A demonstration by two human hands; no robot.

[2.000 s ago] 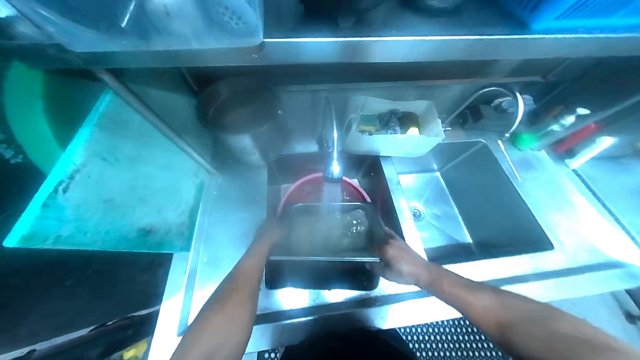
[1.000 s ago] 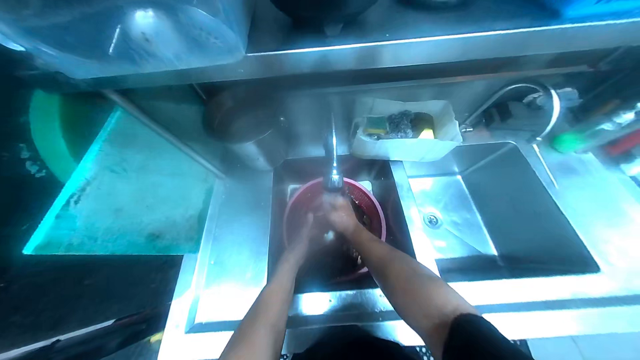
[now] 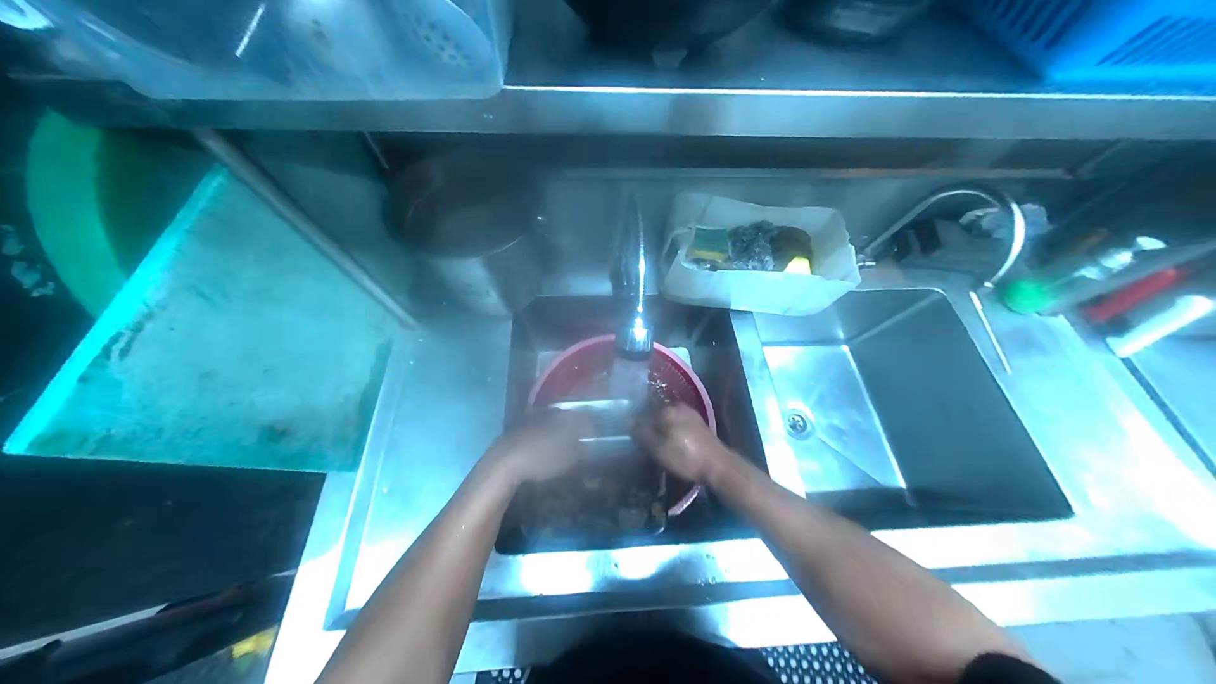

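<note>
Water runs from a metal faucet (image 3: 634, 328) into the left sink basin, where a red plastic basket (image 3: 696, 380) sits. Over the basket is a rectangular metal container (image 3: 594, 484), tilted and blurred, with dark bits in it. My left hand (image 3: 548, 445) is at the container's left side and my right hand (image 3: 676, 439) at its right side near the water stream; both are blurred by motion. The fingers of my left hand are hard to make out.
A white plastic tub (image 3: 788, 293) with scouring pads stands behind the sinks. To the right lies a second basin (image 3: 931, 408) and a curved tap (image 3: 1016, 233). A teal board (image 3: 218, 361) is at left. A steel shelf (image 3: 760, 114) spans above, holding a translucent bin (image 3: 313, 57) and blue crate (image 3: 1130, 43).
One second ago both hands were together over the red basket under the water. Now they are farther apart, at the sides of the metal container, which was also held two seconds ago.
</note>
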